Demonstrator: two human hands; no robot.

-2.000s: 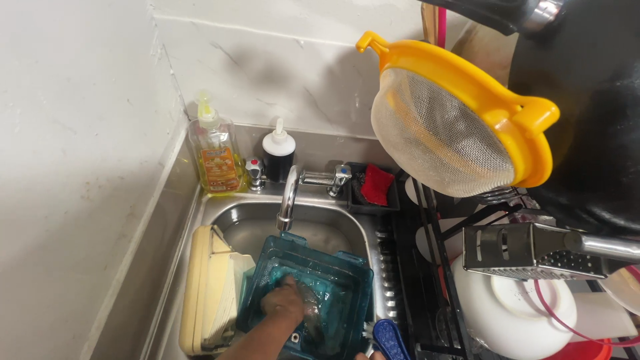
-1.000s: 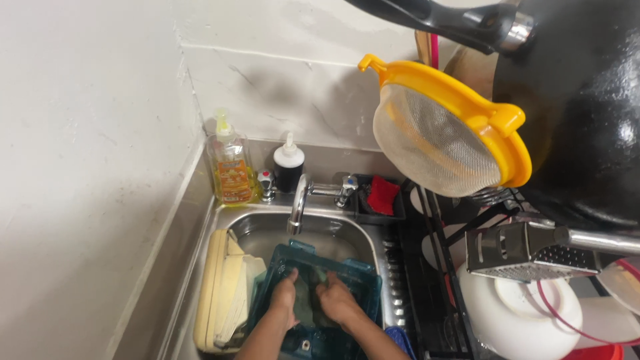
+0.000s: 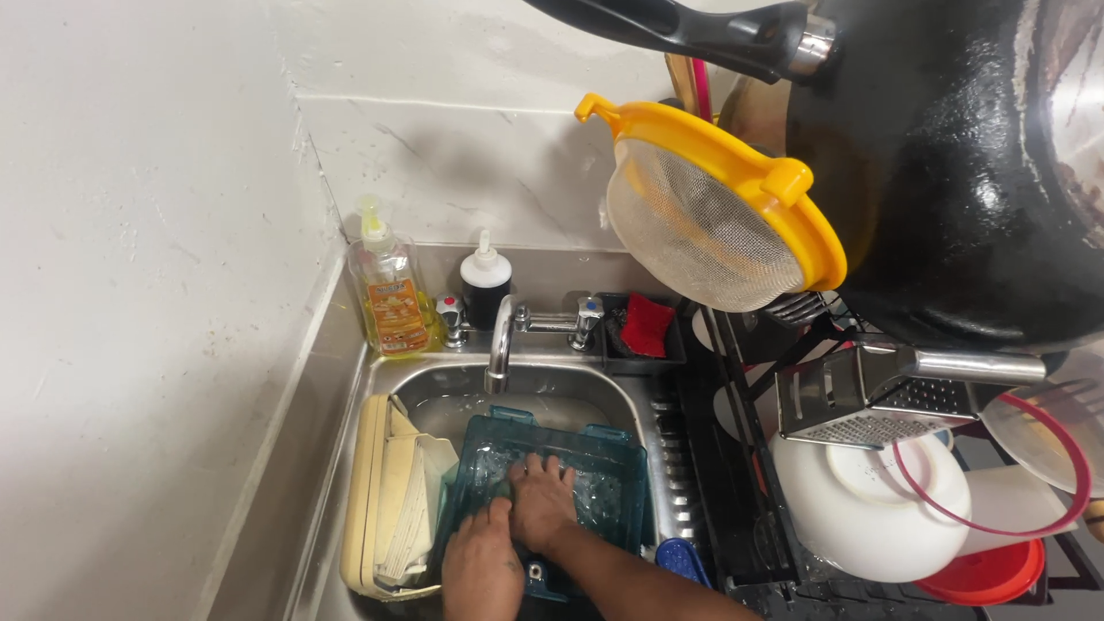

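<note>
A teal see-through plastic container (image 3: 595, 483) rests tilted in the steel sink (image 3: 638, 414), its inside wet. My right hand (image 3: 545, 500) lies inside it with fingers spread over the wet surface. At the container's near left edge is my left hand (image 3: 485, 556), fingers together; whether it grips the edge cannot be told. A small greenish thing shows between the two hands, too hidden to name. A cream plastic container (image 3: 366, 492) with flat pale pieces inside stands on its side at the sink's left. The faucet (image 3: 500, 345) reaches over the basin.
Behind the sink stand a dish soap bottle (image 3: 395, 302), a pump bottle (image 3: 486, 285) and a red sponge (image 3: 647, 323) in a black tray. To the right, a dish rack holds a white bowl (image 3: 871, 509) and box grater (image 3: 862, 397). A yellow-rimmed strainer (image 3: 707, 224) and black pan (image 3: 931, 172) hang above.
My left hand has moved from inside the teal container to its near left edge. My right hand has shifted left within it. Two seconds ago, only one hand was inside.
</note>
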